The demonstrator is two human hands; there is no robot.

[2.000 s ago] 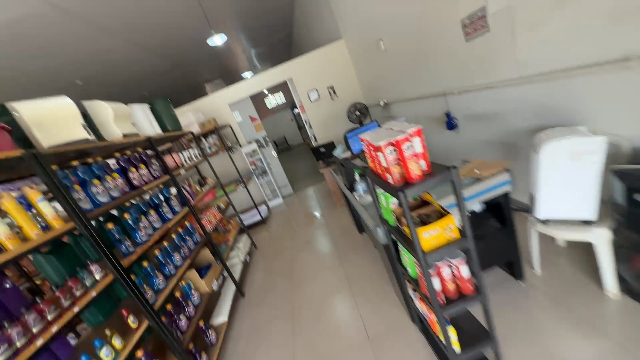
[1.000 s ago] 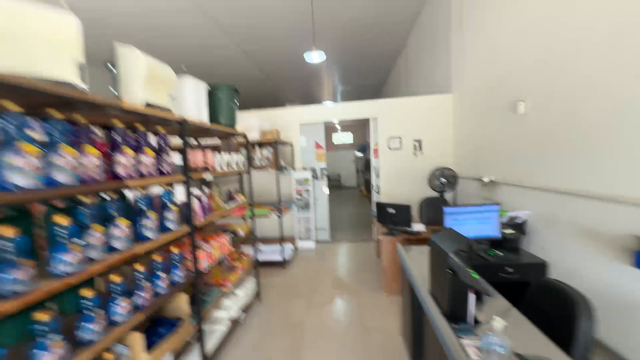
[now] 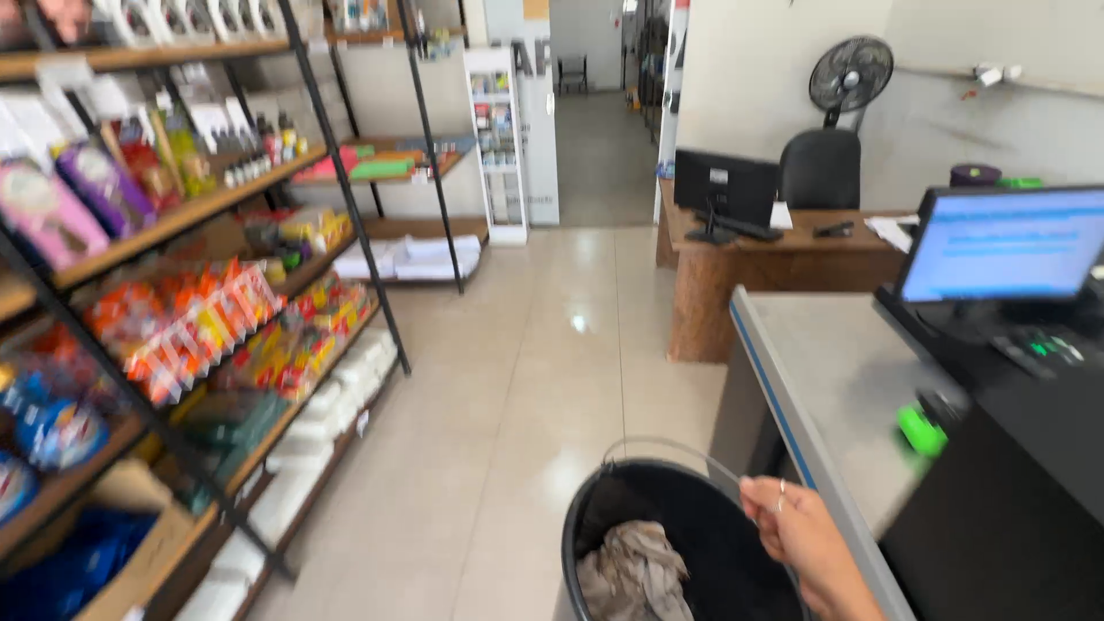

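Observation:
My right hand (image 3: 798, 535), with a ring on one finger, grips the thin wire handle (image 3: 681, 444) of a black bucket (image 3: 716, 517) at the bottom of the view. A crumpled greyish-beige cloth (image 3: 636, 569) lies inside the bucket, towards its left side. The bucket stands or hangs just left of the grey counter; its base is out of view. My left hand is not in view.
Metal-framed shelves (image 3: 315, 95) with packaged goods run along the left. On the right is a grey counter (image 3: 828, 345) with a monitor (image 3: 1005, 246) and a green object (image 3: 921, 431). Beyond are a wooden desk (image 3: 707, 302), a black chair (image 3: 819, 168) and a doorway (image 3: 595, 129). Tiled floor (image 3: 526, 388) runs between.
My right hand and the bucket have come into view. The desk and doorway appear nearer than a second ago, and the view now points further down.

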